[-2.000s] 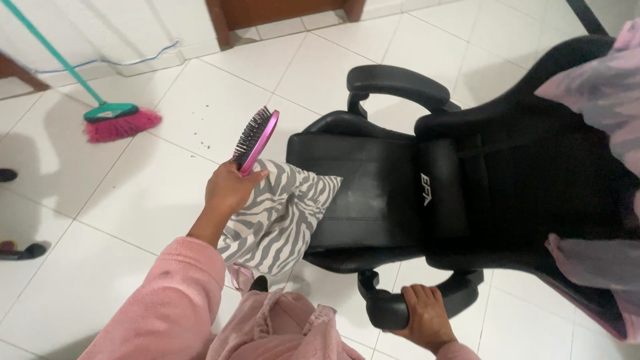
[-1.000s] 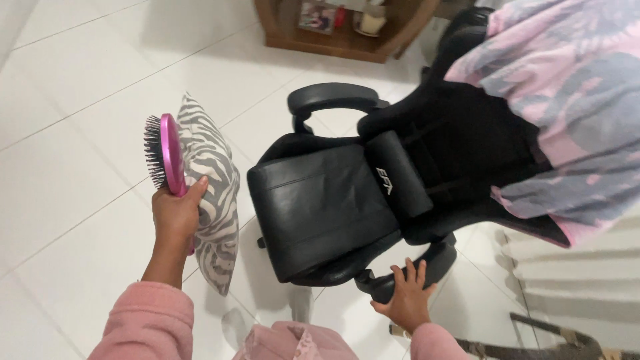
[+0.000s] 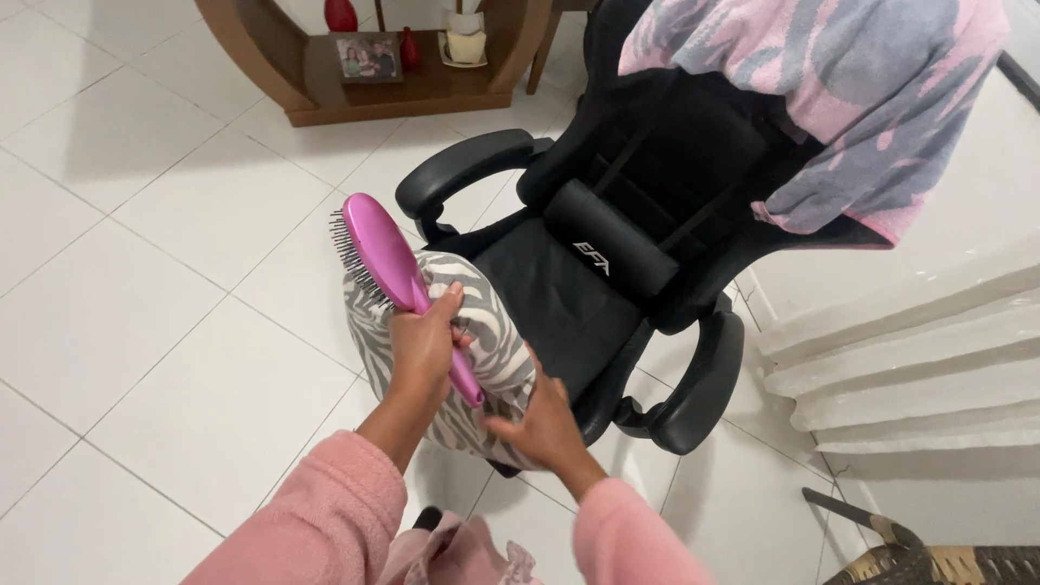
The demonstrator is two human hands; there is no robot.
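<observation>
My left hand [image 3: 424, 345] grips the handle of a pink hairbrush [image 3: 380, 248], its dark bristles facing left, together with a zebra-print cushion [image 3: 479, 325] behind it. On the cushion's right side rests my right hand [image 3: 540, 414], fingers over its edge and thumb across its front. The cushion hangs over the front of a black gaming chair's seat [image 3: 561, 309]. A black lumbar pillow [image 3: 609, 236] lies against the backrest. Over the top of the backrest is draped a pink and grey towel [image 3: 812, 65].
Two padded armrests, the far one [image 3: 471, 166] and the near one [image 3: 699, 382], flank the seat. A wooden shelf unit [image 3: 406, 101] with a framed photo and a candle stands behind. White curtains [image 3: 910, 366] hang at right, above a woven chair [image 3: 959, 565]. White floor tiles [image 3: 154, 325] lie at left.
My right hand has left the chair's armrest and is now on the cushion. The cushion has moved to the front of the seat. The view has turned, and the broom is out of sight.
</observation>
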